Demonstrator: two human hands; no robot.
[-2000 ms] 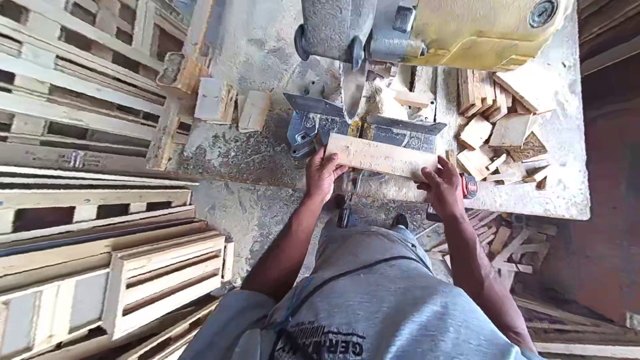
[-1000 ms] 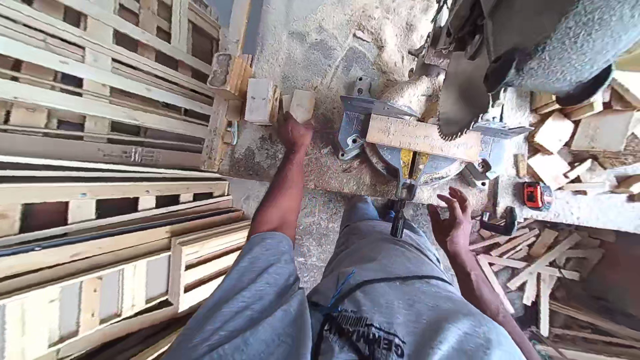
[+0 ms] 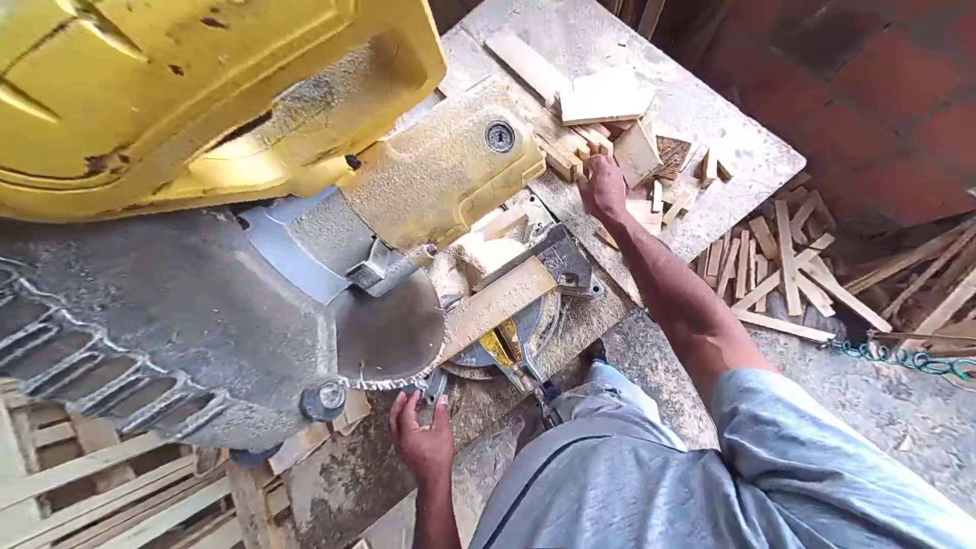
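Observation:
At the block pile on the right of the saw, my right hand (image 3: 602, 189) touches the ends of small wood blocks (image 3: 564, 156); whether it grips one, I cannot tell. My left hand (image 3: 424, 441) is empty, fingers apart, just below the toothed edge of the circular blade (image 3: 393, 328) and beside the miter saw's base. A flat board (image 3: 503, 301) lies across the miter saw table (image 3: 488, 354), against the fence, its left end hidden behind the blade. The yellow saw motor housing (image 3: 450, 164) and the grey blade guard (image 3: 168, 305) fill the upper left.
Wood offcuts (image 3: 610, 95) are heaped on the dusty workbench (image 3: 751, 149). Thin wood strips (image 3: 789, 259) lie on the floor at right, near a coiled green hose (image 3: 900, 357). Slatted wooden pallets (image 3: 114, 473) stand at lower left.
My left hand has let go of the block left of the saw and come back beside the base. My right hand has moved from the saw's front to the block pile. The view has turned strongly.

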